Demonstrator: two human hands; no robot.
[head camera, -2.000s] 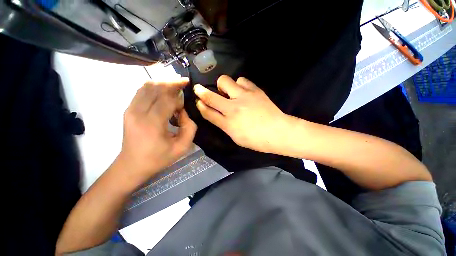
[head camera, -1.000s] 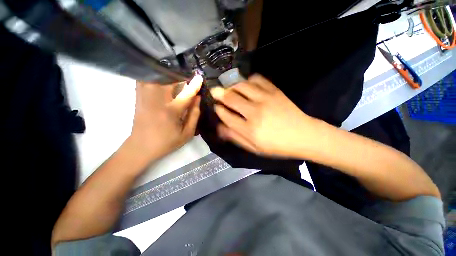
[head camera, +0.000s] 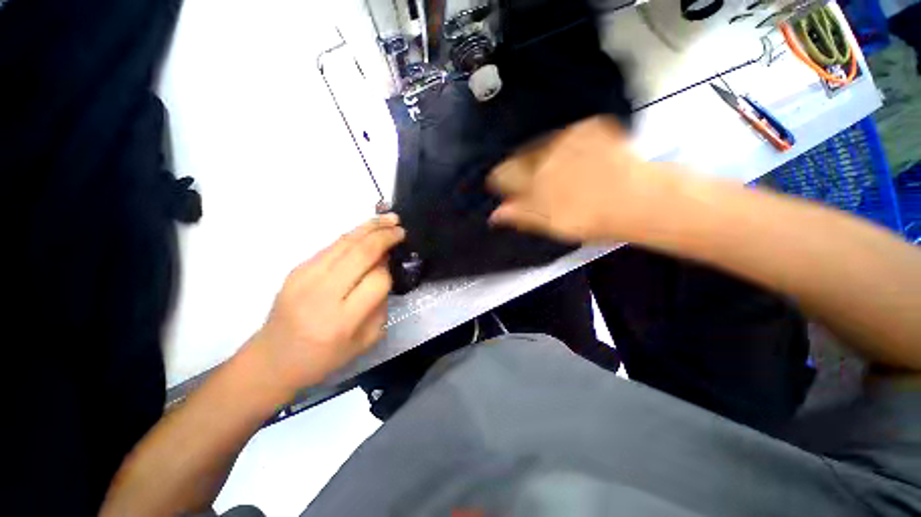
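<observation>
The black garment piece (head camera: 454, 192) lies on the white table and runs up under the needle area of the sewing machine (head camera: 414, 76). A whitish knob (head camera: 485, 82) sits below the dark coiled part. My left hand (head camera: 338, 298) has its fingertips on the cloth's left edge, near a small whitish mark on the cloth; whether it pinches the cloth is unclear. My right hand (head camera: 571, 187) is blurred over the right part of the cloth, its fingers bent; whether it grips cloth is unclear.
Snips (head camera: 755, 116) with orange and blue handles lie at the right, with larger orange and olive loops (head camera: 823, 45) beyond. Black cloth (head camera: 81, 222) is heaped at the left. Black cloth hangs below the near table edge. A blue basket (head camera: 838, 172) stands at the right.
The view has shifted, showing more table around the needle. Both hands have moved away from the needle towards the near table edge. The black piece lies flatter and more exposed.
</observation>
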